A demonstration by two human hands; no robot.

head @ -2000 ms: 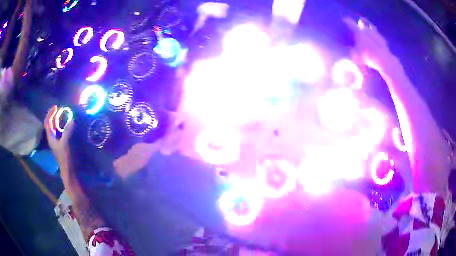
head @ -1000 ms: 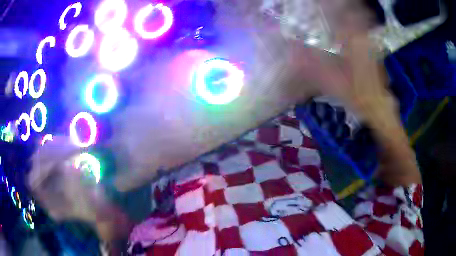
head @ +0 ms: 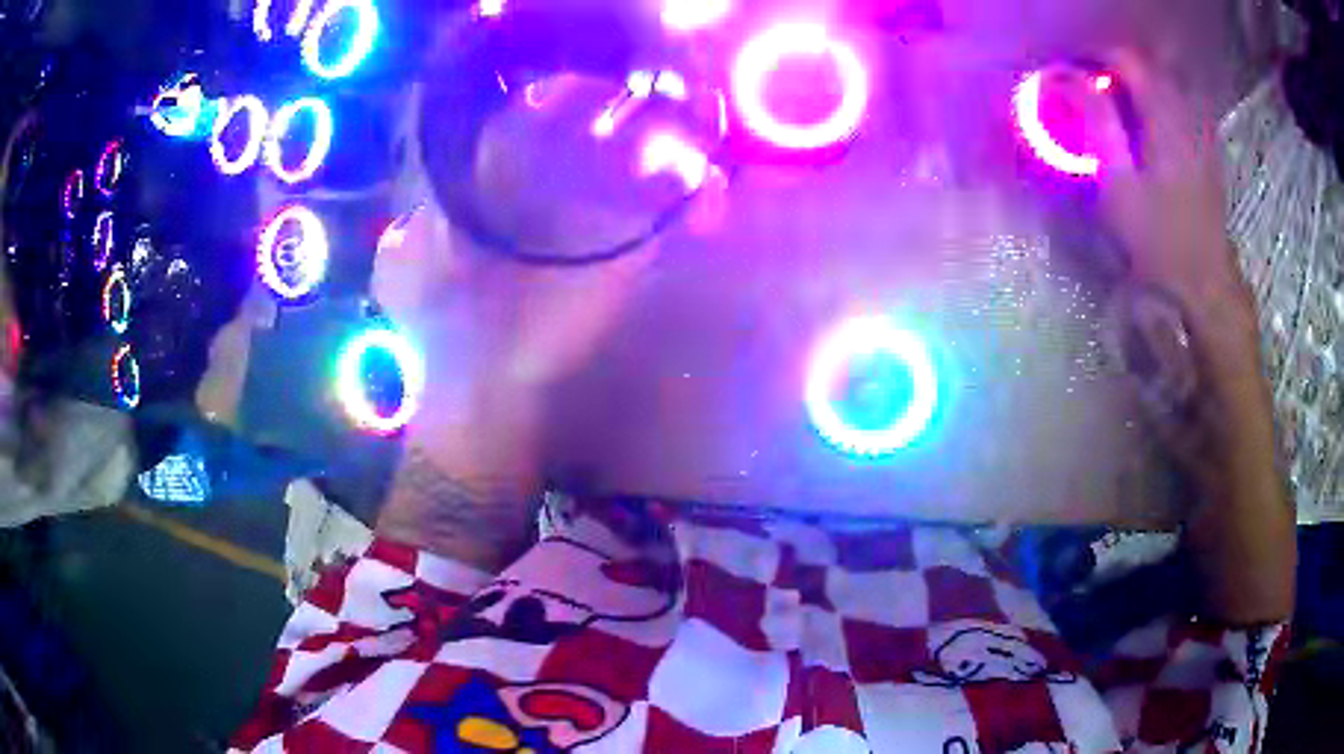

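Observation:
My left hand is blurred and reaches up from the lower left. It holds a large round, dark-rimmed shell, its rim towards me. My right hand, also blurred, is at the upper right, its fingers around the side of an LED-ring unit glowing pink-white; part of the ring is hidden. Another LED-ring unit glows cyan-white on the tan work mat in front of me. A pink-white lit unit stands farther back between my hands.
Several lit units, one of them a blue-white ring, stand at the left. Crinkled clear film or sheets lie at the far right. Another person's pale sleeve shows at the left edge. The bench's near edge runs along my checkered clothing.
The view has swung back left since one second ago. My left hand has moved up and now holds the dark-rimmed shell. My right hand is now at a lit unit.

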